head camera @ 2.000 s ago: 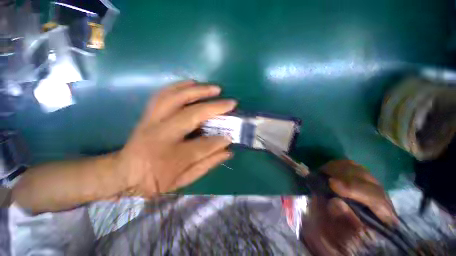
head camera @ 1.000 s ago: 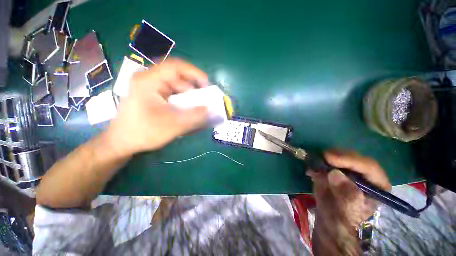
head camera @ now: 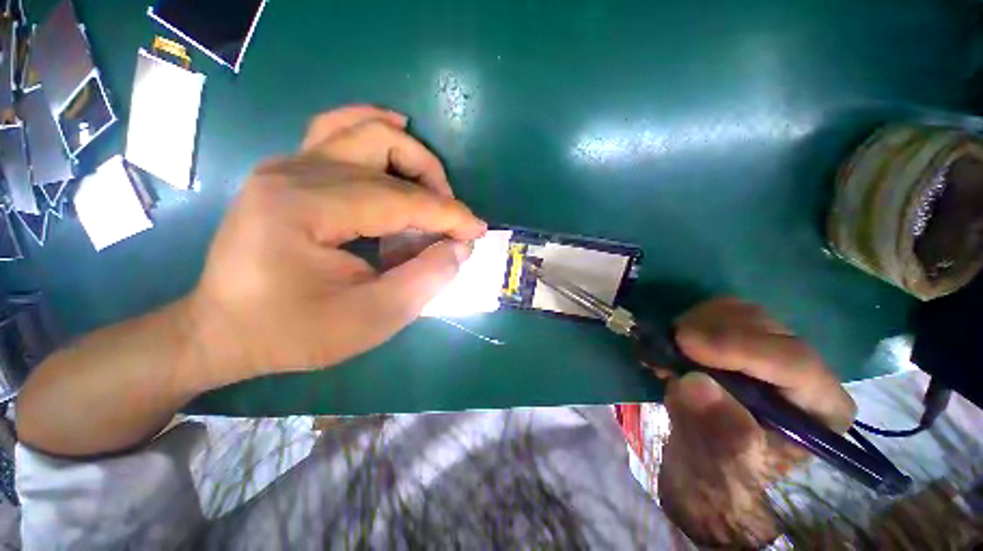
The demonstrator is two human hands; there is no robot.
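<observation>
My left hand (head camera: 313,237) pinches a white-backed LCD display module (head camera: 478,282) between thumb and forefinger. The module lies over the left half of the phone unit (head camera: 587,274). Its yellow flex cable (head camera: 515,269) sits on the strip between the two halves. The phone's pale grey plate shows on the right half. My right hand (head camera: 755,398) holds the soldering iron (head camera: 755,407) by its black handle. The iron's thin tip is at or just above the right side of the flex cable; contact cannot be told. A solder wire (head camera: 474,331) lies on the bench below the module.
Loose LCD modules (head camera: 165,121) lie at the upper left, some white, some dark. A round tan tip-cleaning pot (head camera: 892,205) with silvery scraps stands at the right. A black box shape (head camera: 954,350) and a cord are at the right edge. The bench's front edge runs below my hands.
My left hand has lowered the display module from above the phone unit onto its left half. The flex cable now covers the middle strip. The iron tip has moved slightly left, to the cable.
</observation>
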